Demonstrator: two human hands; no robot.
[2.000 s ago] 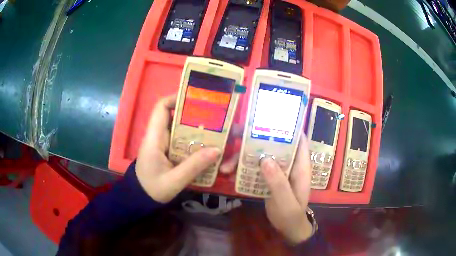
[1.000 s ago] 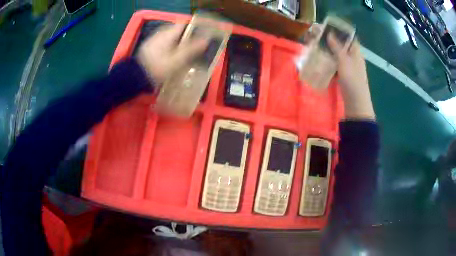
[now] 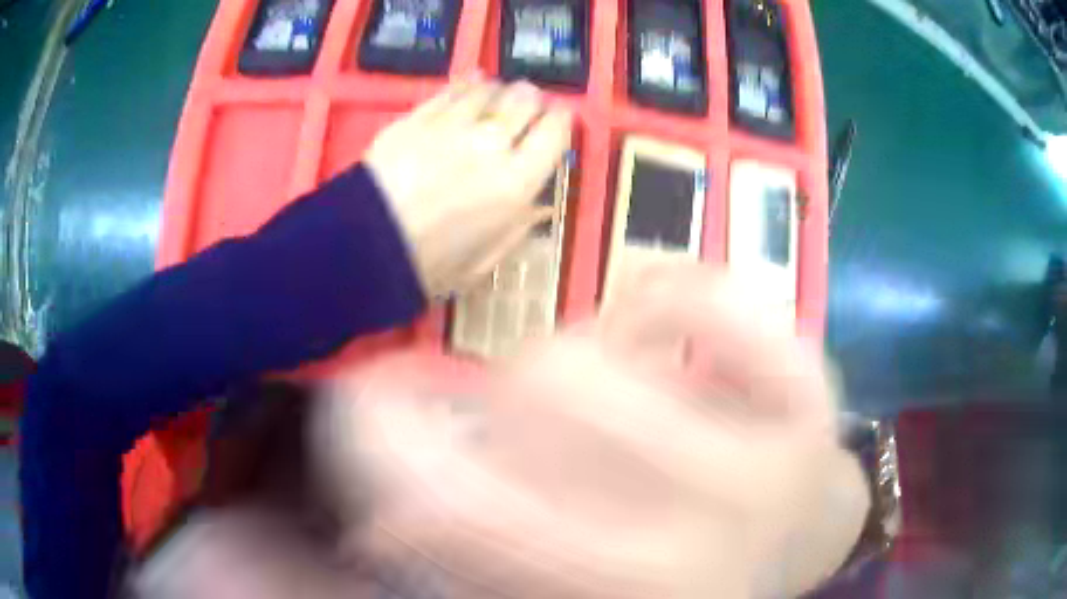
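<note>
A red phone tray (image 3: 468, 49) lies in front of me. Several black phone backs (image 3: 543, 41) fill its far row of pockets. In the near row, gold keypad phones lie face up at the middle (image 3: 503, 307), beside it (image 3: 662, 208) and at the right (image 3: 763, 222); their displays look dark or pale. My left hand (image 3: 474, 181) is closed over the upper part of the middle phone, thumb across its front. My right hand (image 3: 620, 433) is large and blurred, close to the camera, covering the tray's near edge and the lower ends of the right phones. Its fingers cannot be made out.
The green bench (image 3: 924, 222) shows on both sides, with a white line at far right. A thin black pen (image 3: 840, 166) lies right of the tray. A blue pen (image 3: 84, 20) is at the far left. Part of a red stool (image 3: 170, 468) shows below left.
The far row now holds phone backs where the hands carried gold phones before. My left hand has moved down to the near-row phone. My right hand has come back from the far right towards the camera.
</note>
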